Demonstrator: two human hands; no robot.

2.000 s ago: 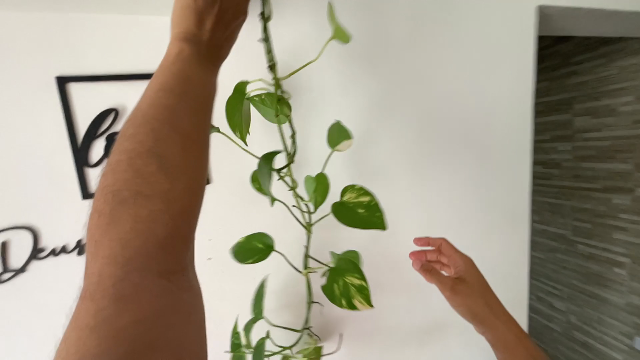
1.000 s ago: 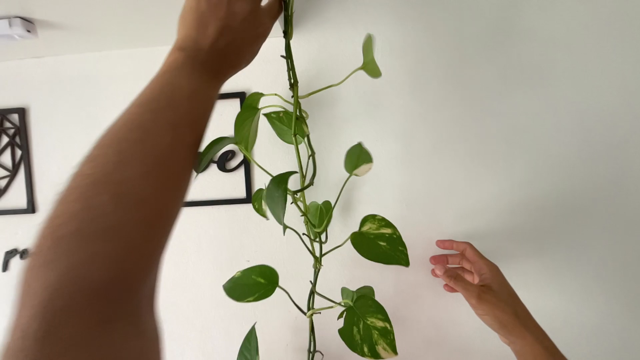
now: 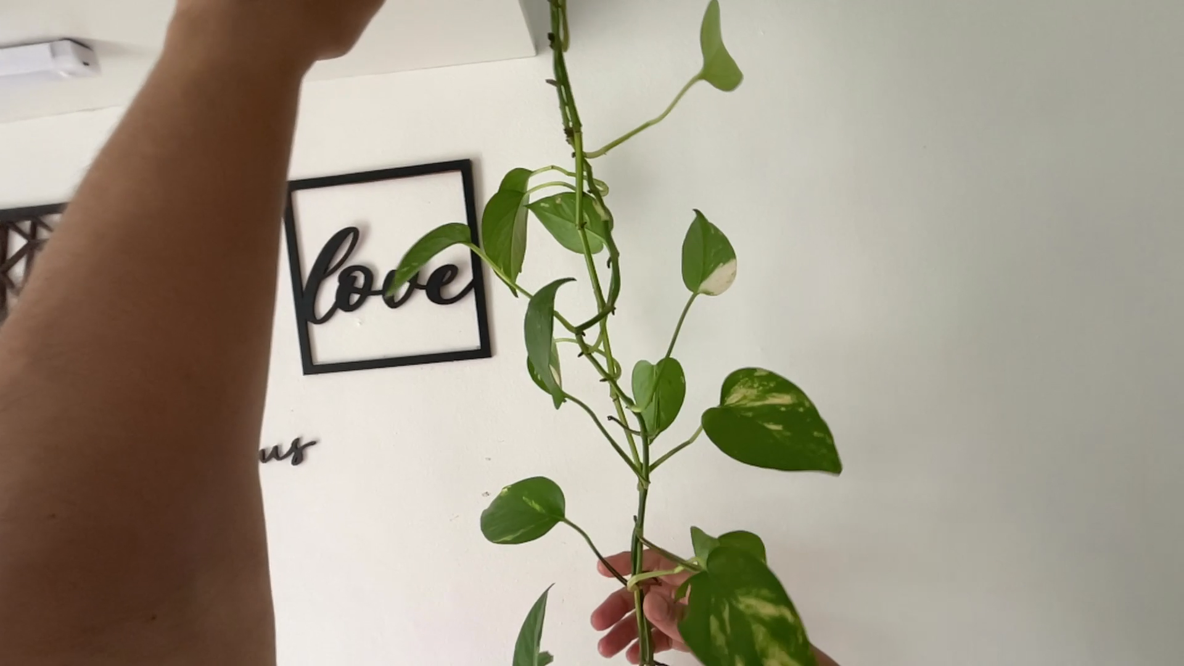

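Observation:
A trailing pothos vine (image 3: 642,499) with green and cream variegated leaves hangs from above the top edge down to the bottom of the head view. My left hand (image 3: 277,23) is raised at the top left, only its wrist side in sight; its fingers are cut off by the frame, so what it holds is hidden. Low in the view, my right hand (image 3: 638,610) is behind the lower stems, fingers spread and partly curled around them, partly covered by a large variegated leaf (image 3: 749,606). Whether it grips the stems does not show.
On the white wall behind hang a black square frame with cursive lettering (image 3: 481,277), a dark geometric wall piece (image 3: 32,215) at the left and small black script letters (image 3: 289,451). A white fixture (image 3: 55,57) is mounted at the upper left.
My right hand has moved left from beside the vine to behind its lower stems. My left arm stays raised, its fingers now out of frame. The view has shifted.

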